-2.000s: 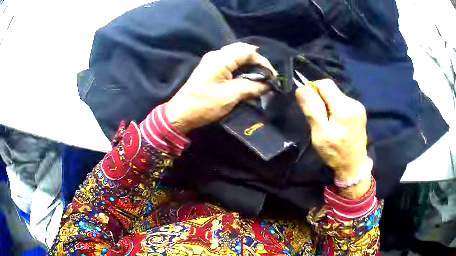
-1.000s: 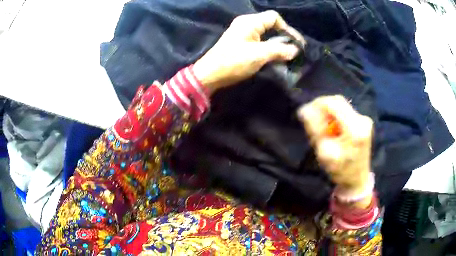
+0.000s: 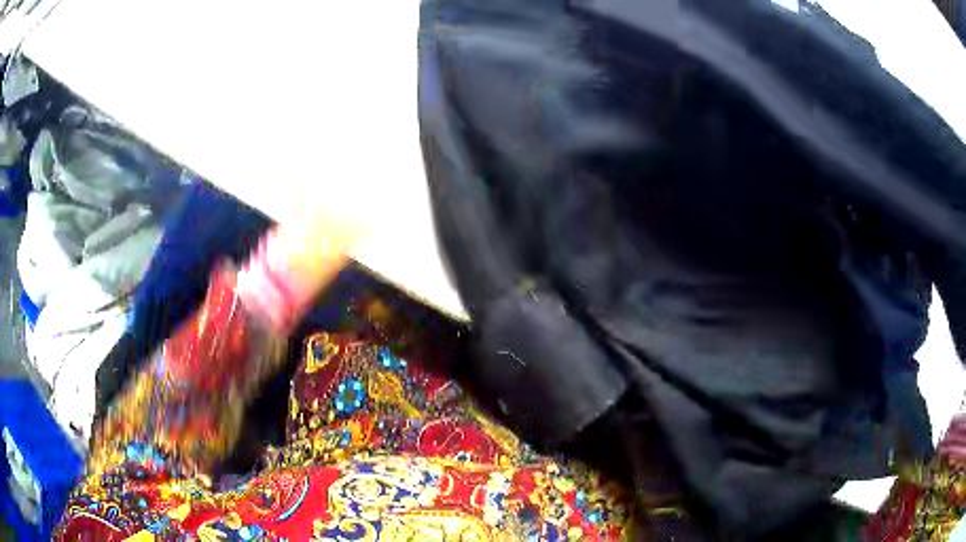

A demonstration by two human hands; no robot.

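The dark garment (image 3: pixel 678 244) lies on the right side of the white table (image 3: pixel 265 95) and hangs over its front edge towards my lap. Its folds are partly blurred. My left hand (image 3: pixel 328 233) is a bright blur at the table's front edge, away from the garment; its fingers cannot be made out. My right hand is not in view; only a bit of its striped cuff and patterned sleeve shows at the right rim. The orange snips are not visible.
Crumpled grey-white cloth (image 3: pixel 85 254) lies at the left below the table's edge. Part of a blue crate (image 3: pixel 42 455) shows at the lower left. My patterned clothing fills the bottom.
My left hand has let go of the garment and moved left and down. My right hand has moved out past the right rim. The view has shifted, and the garment lies further right, its folds rearranged.
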